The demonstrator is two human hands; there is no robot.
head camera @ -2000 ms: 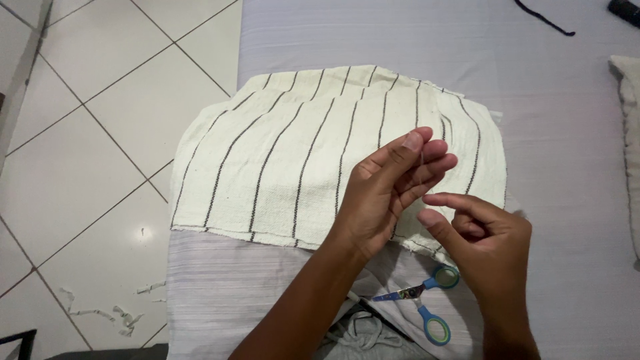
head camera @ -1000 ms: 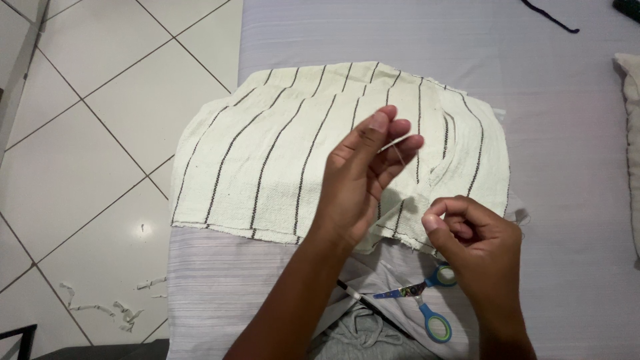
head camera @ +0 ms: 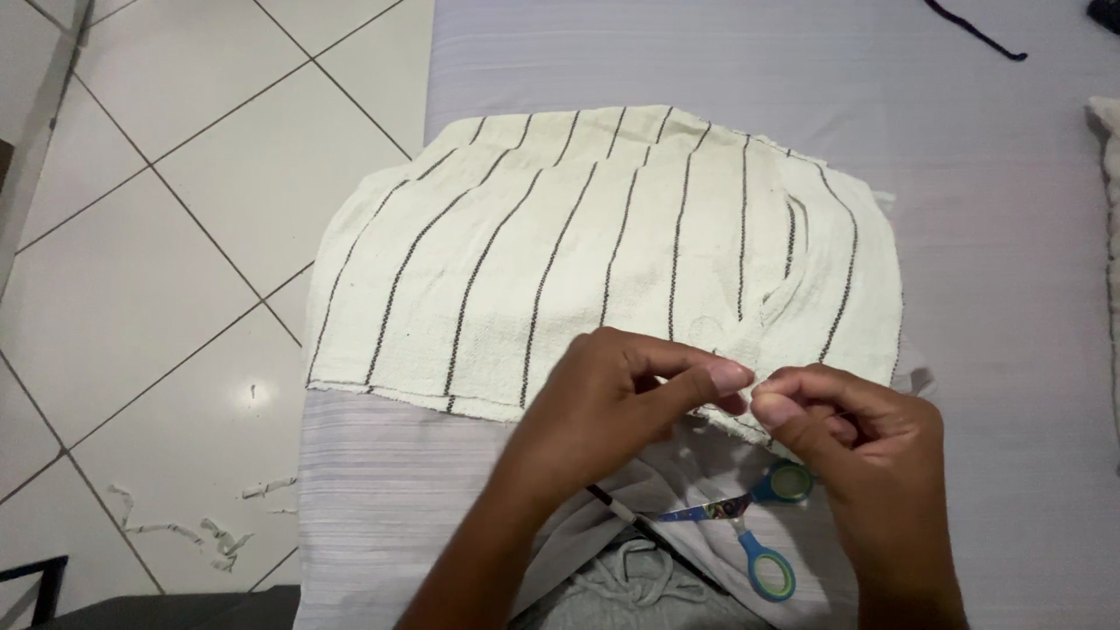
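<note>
A cream woven cloth with dark stripes (head camera: 560,262) lies on a sheet-covered surface in front of me. Over its near edge, my left hand (head camera: 647,402) has thumb and index finger pinched together. My right hand (head camera: 840,429) is pinched the same way, its fingertips almost touching those of the left. Anything as thin as a thread between the fingertips is too small to make out. Just below the hands lie scissors with blue and green handles (head camera: 768,564), their blades partly spread and pointing left.
The pale sheet (head camera: 989,289) extends around the cloth. A dark cord (head camera: 976,31) lies at the upper right, a light fabric item at the right edge. Cut scraps (head camera: 223,542) lie on the tiled floor (head camera: 175,332). A thin dark rod (head camera: 647,529) is beside the scissors.
My left hand has come down from above the cloth's middle to its near edge, beside my right hand. The fingertips of both hands, apart a second ago, are now nearly together.
</note>
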